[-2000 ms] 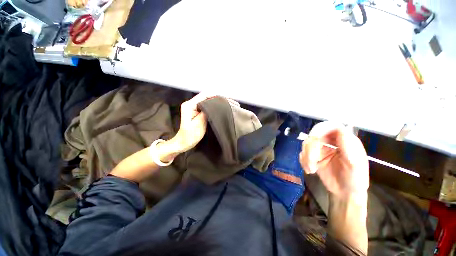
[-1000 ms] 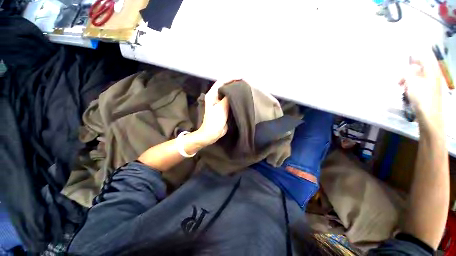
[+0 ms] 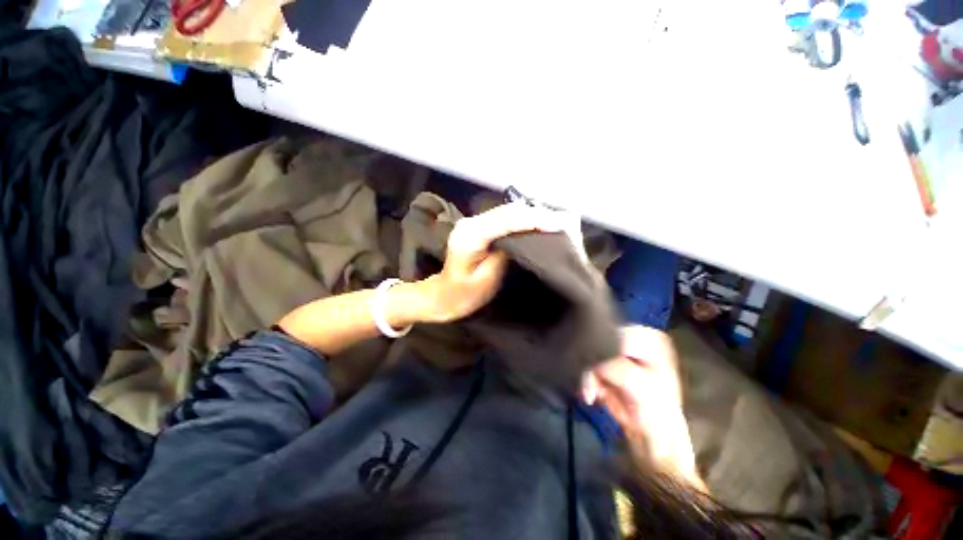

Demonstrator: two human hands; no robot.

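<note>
A brown garment (image 3: 253,243) lies bunched on my lap, with one folded edge held up near the table's front edge. My left hand (image 3: 484,264) is shut on that edge at its upper left. My right hand (image 3: 636,382) is at the lower right end of the same edge, blurred, with its fingers closed on the cloth. The stretched edge shows a dark opening between the hands. No pale rod and no black strip can be made out in the cloth.
The white table (image 3: 549,116) spans the top. Red-handled scissors (image 3: 196,13) lie on cardboard at upper left. Orange-handled snips (image 3: 919,174), a small black tool (image 3: 856,113) and a blue-and-metal cluster (image 3: 826,30) lie at upper right. Black cloth (image 3: 63,264) is piled left; brown cloth (image 3: 729,411) lies right.
My right hand has come back from the table's right side to the garment. The pale rod it held two seconds ago is out of it. The small black tool now lies farther back. The held edge is pulled open.
</note>
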